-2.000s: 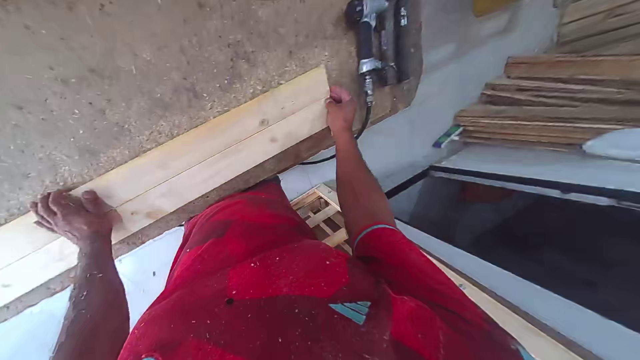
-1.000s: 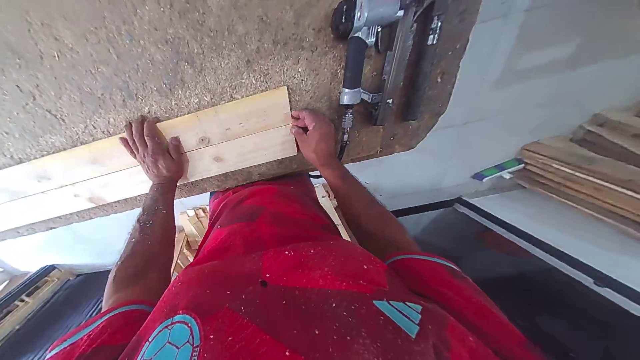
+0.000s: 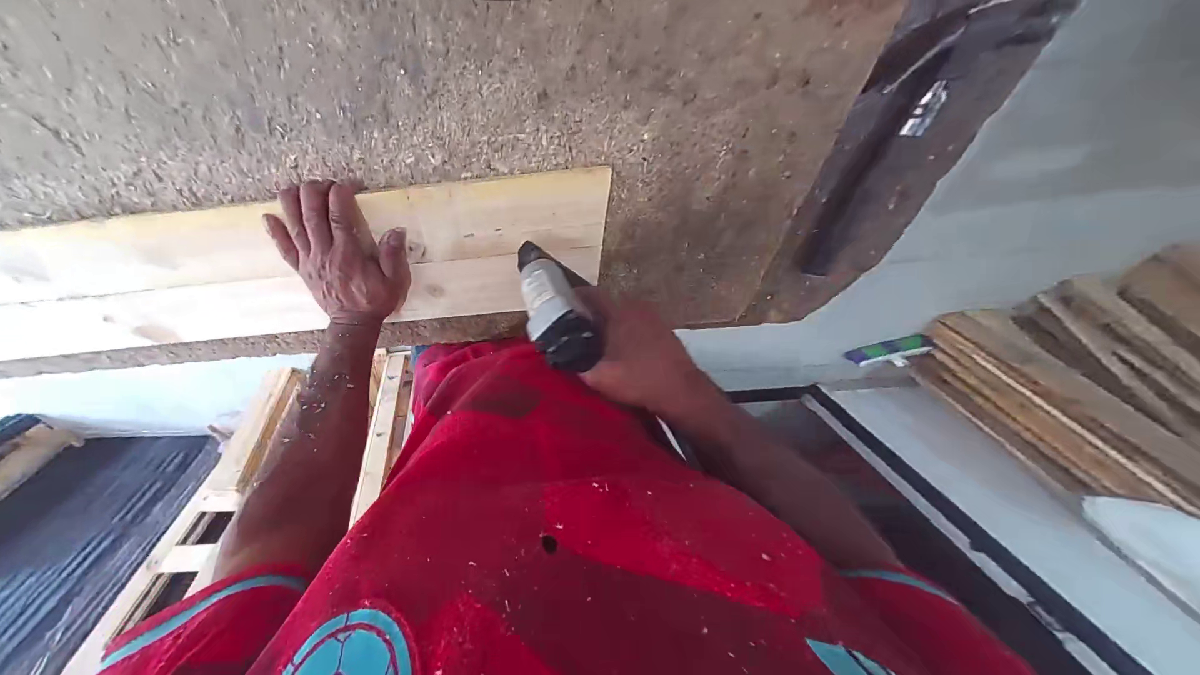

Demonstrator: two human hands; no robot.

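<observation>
Two pale wooden boards (image 3: 487,220) lie side by side along the near edge of the worktable, their right ends about flush. My left hand (image 3: 342,253) rests on them with the fingers spread, the fingertips at the far board's outer edge. My right hand (image 3: 633,352) is closed around a pneumatic nailer or stapler (image 3: 553,305). The tool's dark nose is over the boards near their right end; whether it touches the wood cannot be told. My palm and the tool's handle are largely hidden.
The worktable (image 3: 609,84) is covered in sawdust, with a dark tool or strip (image 3: 853,178) at its right side. Stacked rough boards (image 3: 1050,384) stand at the right, beside a green and purple object (image 3: 889,350). Wooden pallets (image 3: 192,553) lie below at the left.
My right hand has left the boards' end and taken hold of the air tool, which lay on the table at the right before. My left hand remains on the boards.
</observation>
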